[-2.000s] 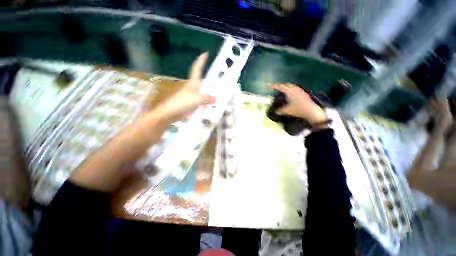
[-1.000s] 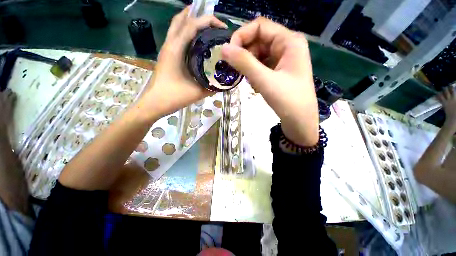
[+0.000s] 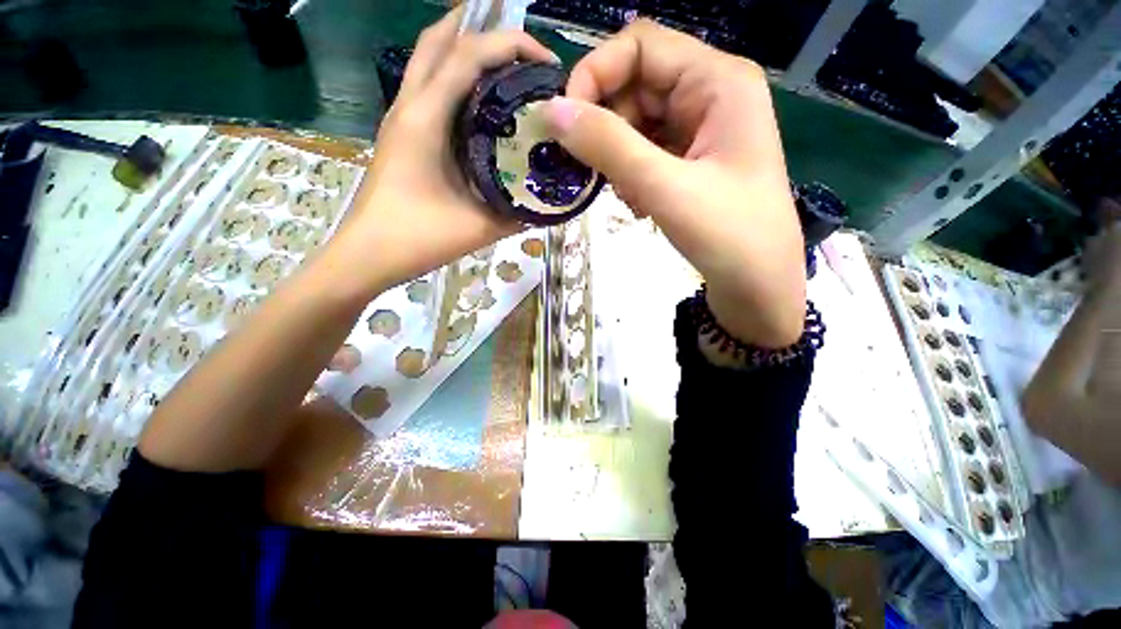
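My left hand [image 3: 424,160] is wrapped around a black cylindrical housing [image 3: 484,152], its round open end facing me. A white strip [image 3: 494,15] sticks up above the same hand. A tan adhesive gasket [image 3: 514,160] with a dark cut-out lies inside the housing's end. My right hand [image 3: 670,135] has its thumb and fingertips on the gasket's upper right edge; the thumb hides part of it. Below, a hole-punched white sheet [image 3: 424,356] lies on the brown board, beside a narrow gasket strip [image 3: 568,332].
Stacked gasket sheets [image 3: 184,289] lie at left, near a black-handled tool with a yellowish head [image 3: 141,160]. A green conveyor [image 3: 344,92] runs behind. Black housings [image 3: 818,211] stand right of my wrist. More gasket strips [image 3: 959,393] and another person's arm [image 3: 1076,381] are at right.
Two seconds ago my hands were apart, the left with the strip and the right around a dark object. Since one second ago they remain together at the housing, with only slight shifts.
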